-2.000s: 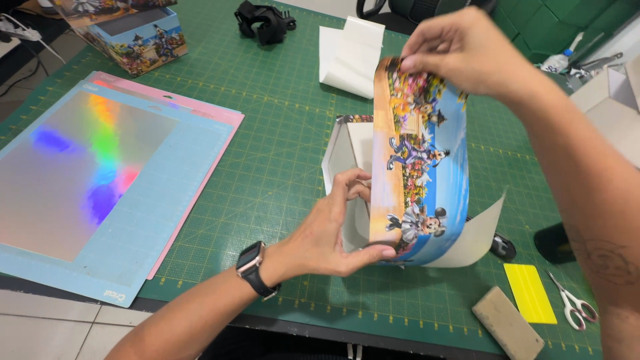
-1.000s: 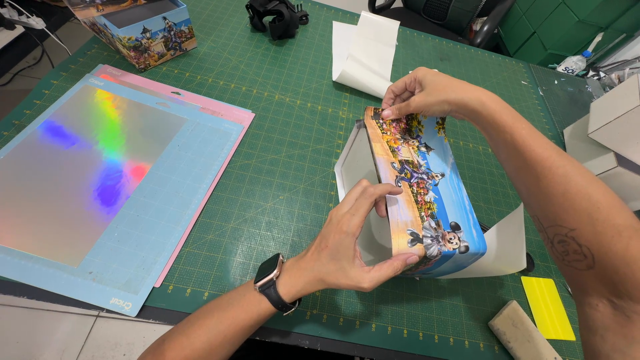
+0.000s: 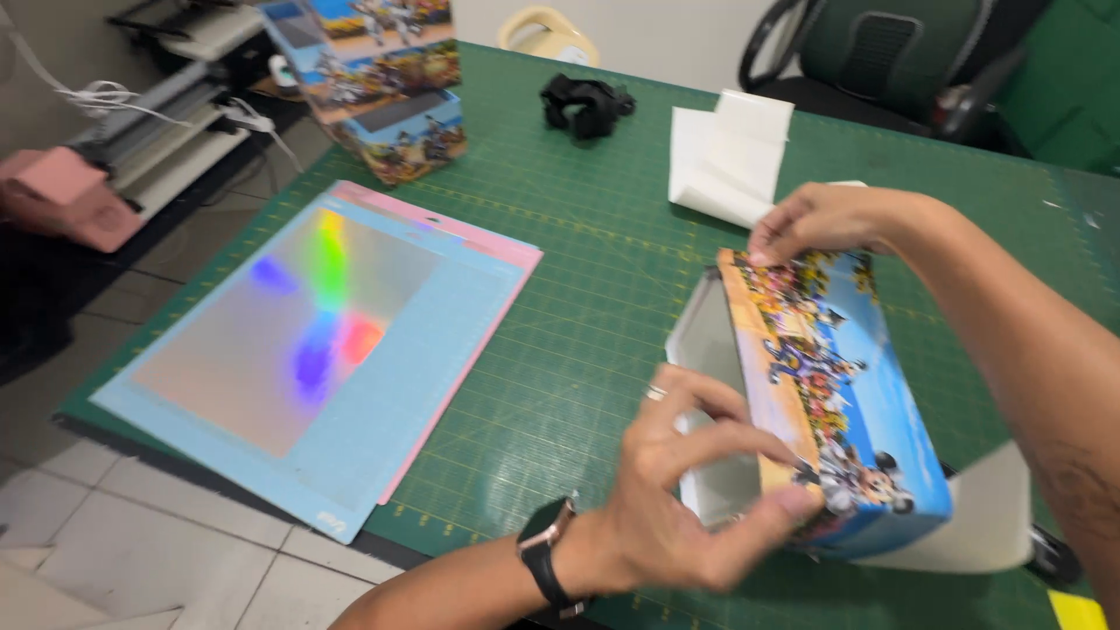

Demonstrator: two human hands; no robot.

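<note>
A box with grey inner walls lies on the green cutting mat, a glossy printed sheet with cartoon figures along its upper side. My left hand, wearing a ring and a watch, pinches the sheet's near left corner between thumb and forefinger. The fingers of my right hand hold the sheet's far edge. Pale backing paper curls out from under the near right end. The box's underside is hidden.
Blue and pink craft mats with a holographic sheet lie at left. Behind them stand printed boxes. A black strap-like object and curled white paper rest farther back. A yellow card shows at the lower right.
The printed sheet, raised and curved two seconds ago, now lies lower and flatter over the box. My right hand has come down with it. The view has shifted toward the left.
</note>
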